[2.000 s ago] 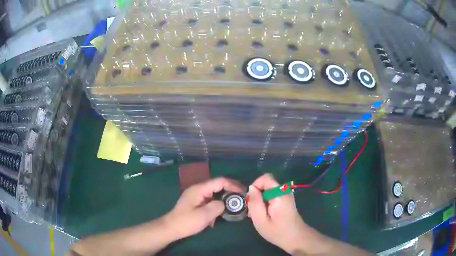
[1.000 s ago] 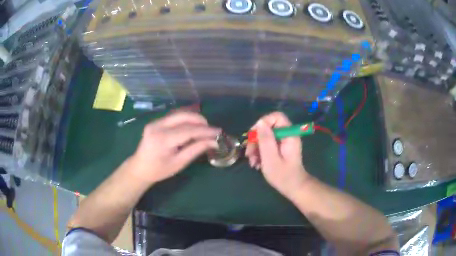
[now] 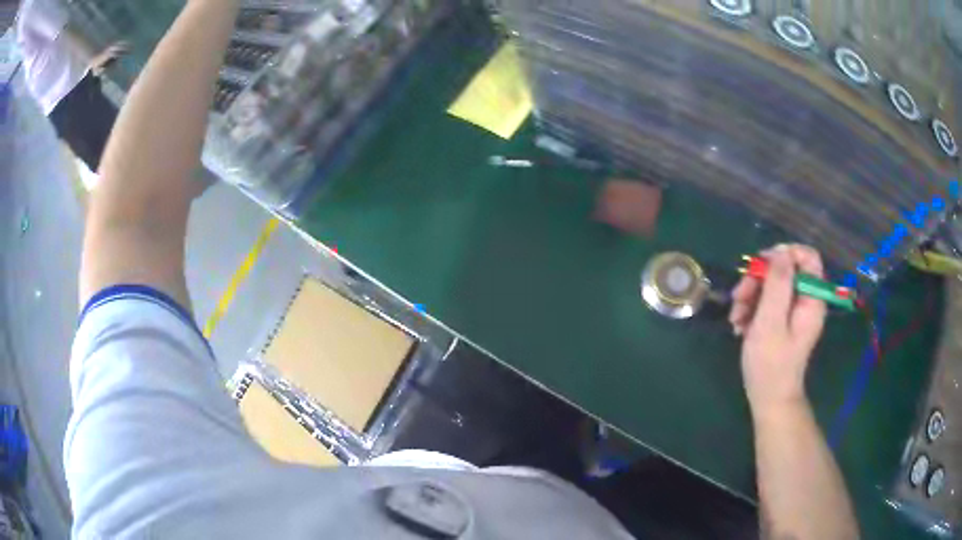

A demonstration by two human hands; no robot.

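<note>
My right hand holds the green and red test probe above the green mat, its twin metal tips pointing left. The round metal test fixture sits on the mat just left of the probe tips, not touching them, with a pale centre and no dark-rimmed driver seen on it. My left forearm reaches up at the upper left; my left hand is cut off by the top edge. Several ringed speaker drivers lie in a row on the tall tray stack.
Blurred trays stand at the left. A yellow sheet, a thin tool and a reddish-brown square lie on the mat. The side tray at right holds three drivers. Cartons stand below the bench edge. A person is at upper left.
The view has swung left. My left hand has left the fixture and gone up out of the picture. My right hand still holds the probe, near the fixture.
</note>
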